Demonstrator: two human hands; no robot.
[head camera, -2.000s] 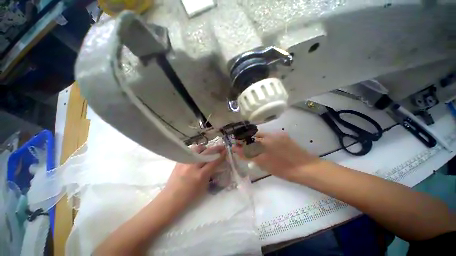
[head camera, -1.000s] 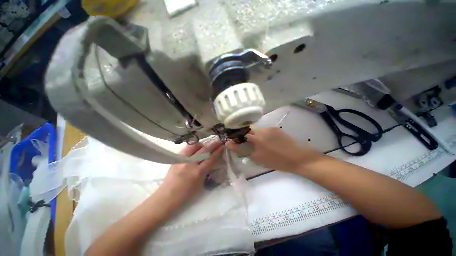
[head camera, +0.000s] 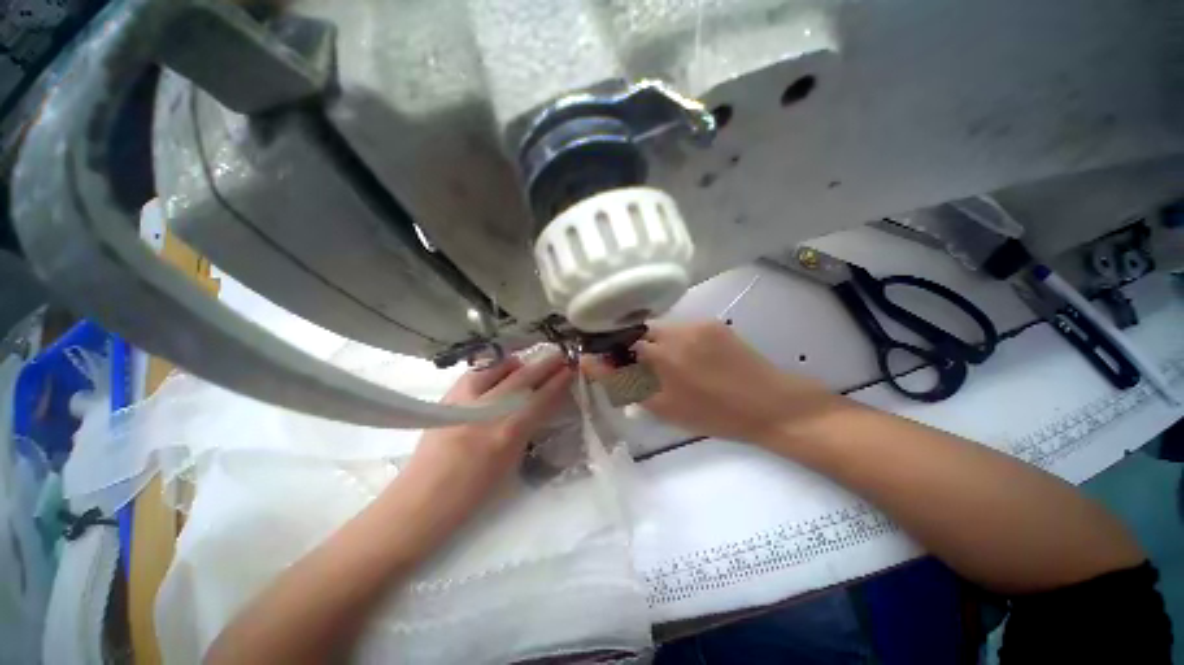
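Sheer white fabric (head camera: 519, 572) lies under and left of the needle area and hangs over the table's front edge. A narrow whitish strip (head camera: 592, 422) runs from the needle area toward me. My left hand (head camera: 487, 409) lies on the fabric left of the needle, fingers together and pointing at it. My right hand (head camera: 695, 377) is just right of the needle, fingertips at the strip beside a small tan block (head camera: 632, 381). The presser foot is mostly hidden by hands and machine, and the right fingertips are partly hidden.
The off-white machine head (head camera: 429, 156) with a white ribbed dial (head camera: 614, 256) fills the top. Black-handled shears (head camera: 928, 340), a slim black tool (head camera: 1095, 347) and a whitish stick (head camera: 1127, 348) lie right. Printed ruler marks (head camera: 779, 543) run along the front. A blue basket (head camera: 75, 357) is left.
The view has shifted closer to the machine head, which now appears larger and farther left. Both hands stay beside the needle with little visible movement. The white pick end by my right hand no longer shows.
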